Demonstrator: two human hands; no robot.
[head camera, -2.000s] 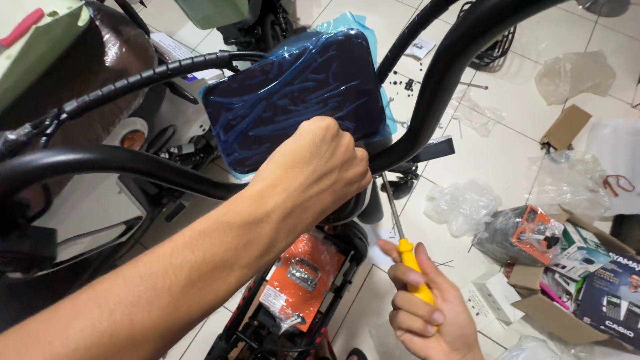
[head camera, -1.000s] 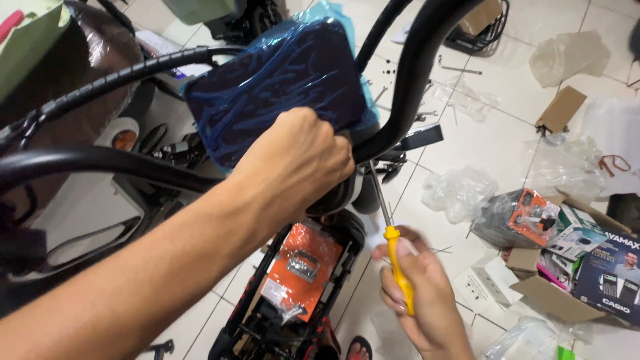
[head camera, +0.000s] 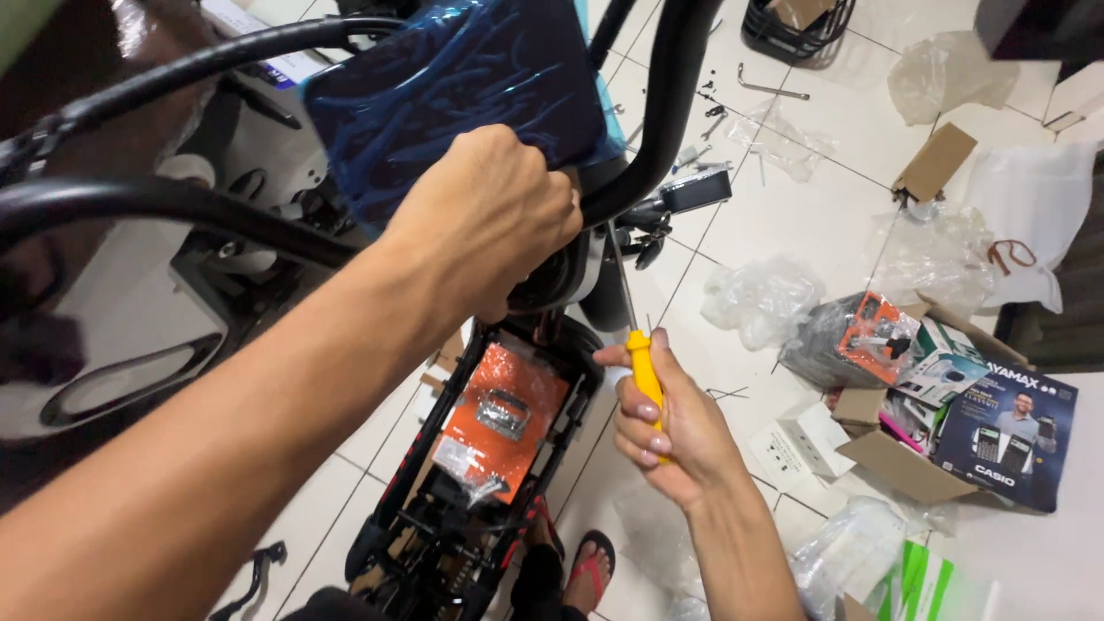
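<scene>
My left hand (head camera: 504, 211) is closed in a fist over the middle of the black handlebar (head camera: 660, 103), at the lower edge of a display panel (head camera: 457, 78) wrapped in blue film; what its fingers grip is hidden. My right hand (head camera: 681, 414) holds the yellow handle of a screwdriver (head camera: 645, 375), whose shaft rises to just under the handlebar, right of my left hand. The tip is hidden. Below sits the vehicle's open frame (head camera: 414, 457) with an orange packet in clear plastic (head camera: 509, 414) in it.
On the tiled floor at right lie a wrench (head camera: 774, 90), small hardware, plastic bags (head camera: 763, 297), a black basket (head camera: 798, 26) and an open cardboard box (head camera: 906, 466) of packages. A sandalled foot (head camera: 591, 569) shows below. Dark vehicle body parts (head camera: 129, 379) stand at left.
The view has shifted somewhat. My left hand stays at the handlebar's middle, and my right hand keeps hold of the screwdriver, whose handle now stands more upright than two seconds ago.
</scene>
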